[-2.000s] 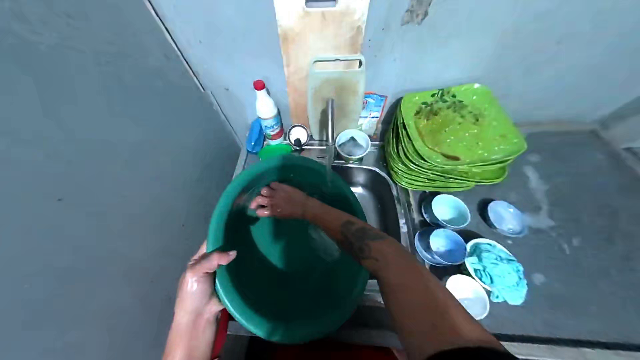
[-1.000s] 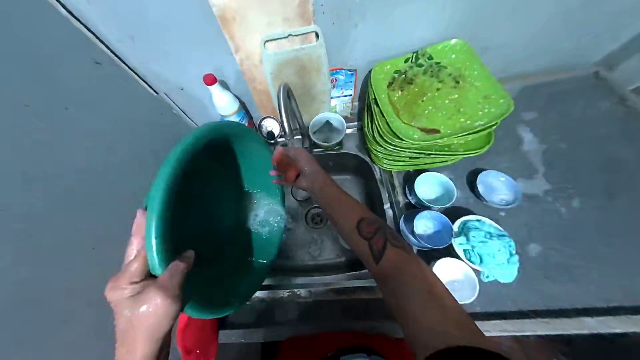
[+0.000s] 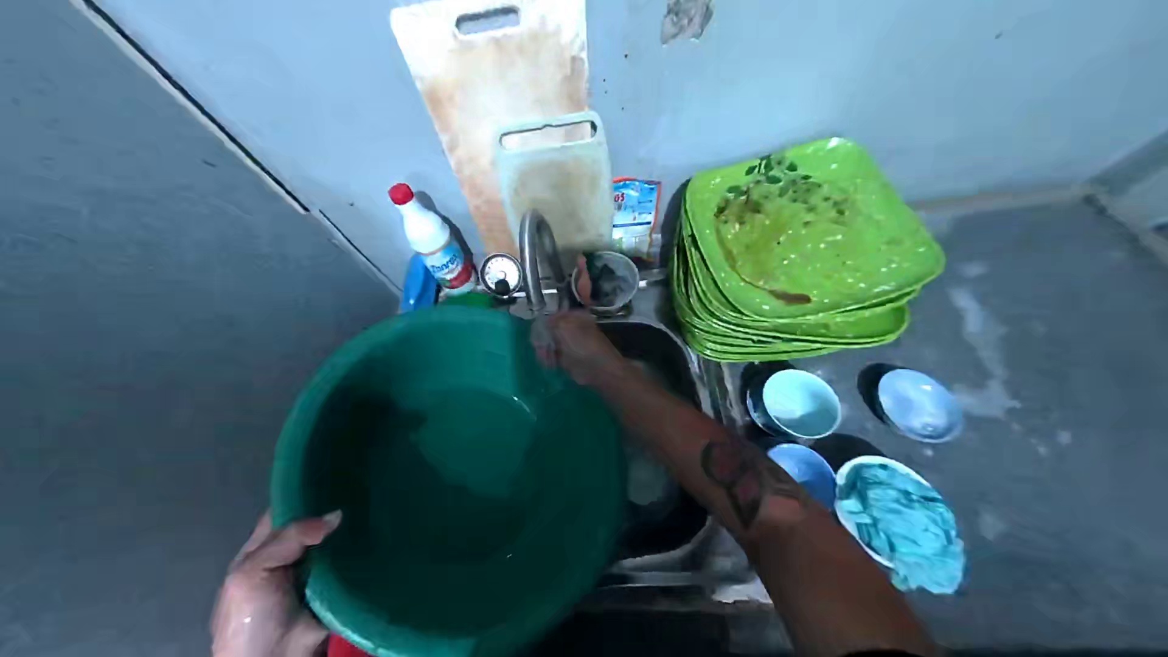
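My left hand (image 3: 274,584) grips the lower left rim of a large green plastic basin (image 3: 456,511), thumb over the edge. The basin is held over the left part of a stainless steel sink (image 3: 680,529). My right hand (image 3: 575,345), slightly blurred, is at the basin's far right rim, just under the spout of the metal faucet (image 3: 538,242). Its fingers are partly hidden, and whether they touch the rim or the spout cannot be told. Behind it a small bowl (image 3: 613,278) with something dark inside stands by the faucet.
Right of the sink are stacked, soiled green square plates (image 3: 821,237), small bowls (image 3: 801,403), (image 3: 920,405) and a bowl with a turquoise cloth (image 3: 903,525). A red-capped bottle (image 3: 429,233), a packet (image 3: 634,214) and two cutting boards (image 3: 502,82), (image 3: 558,182) stand along the wall.
The basin, tipped beside the sink one second ago with water in it, is now more level and covers much of the sink. My right hand has moved to the faucet spout.
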